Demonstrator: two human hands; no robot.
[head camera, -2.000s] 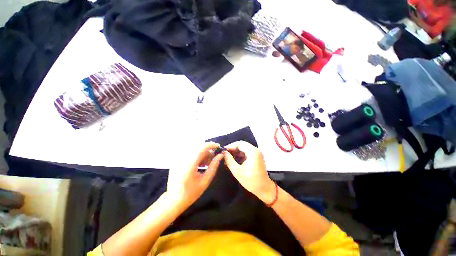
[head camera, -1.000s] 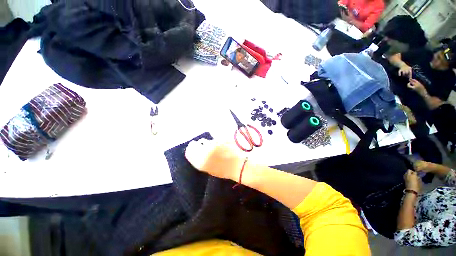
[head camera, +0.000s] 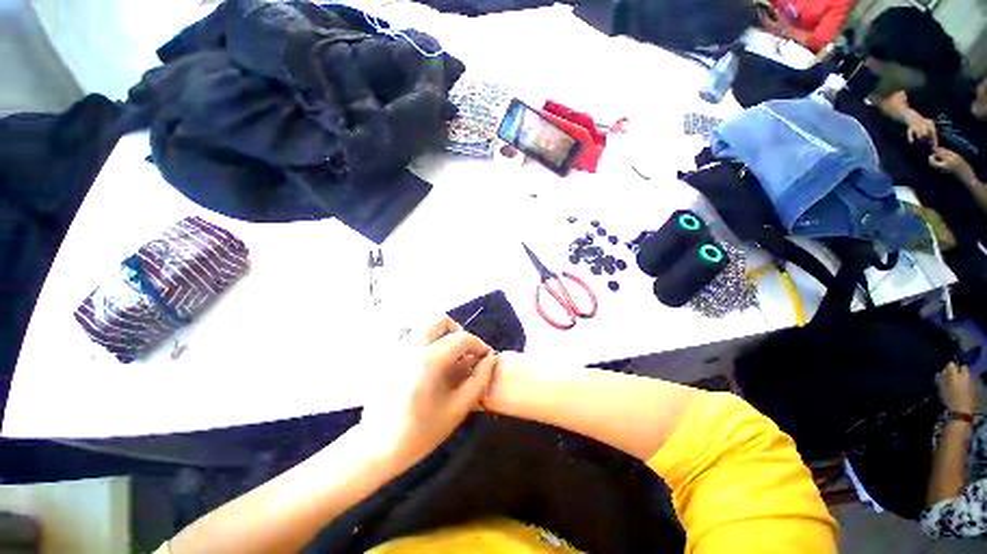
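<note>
A black garment lies over my lap, its cuff-like end on the table edge. My left hand is curled closed at the near left side of this end, on the cloth. A thin, light, needle-like line shows just above the fingers. My right hand reaches in from the right and meets my left hand; its fingers are mostly hidden, so its grip cannot be seen. Scissors with red handles lie right of the cuff, beside loose black buttons.
A striped bundle lies left. A black garment pile, phone and red pouch lie farther back. Two black thread cones and a denim item lie right. People sit at the right; a worker's hand shows.
My left hand has come into view and met my right hand at the cuff. The view has shifted, so the table items appear farther right than a second ago.
</note>
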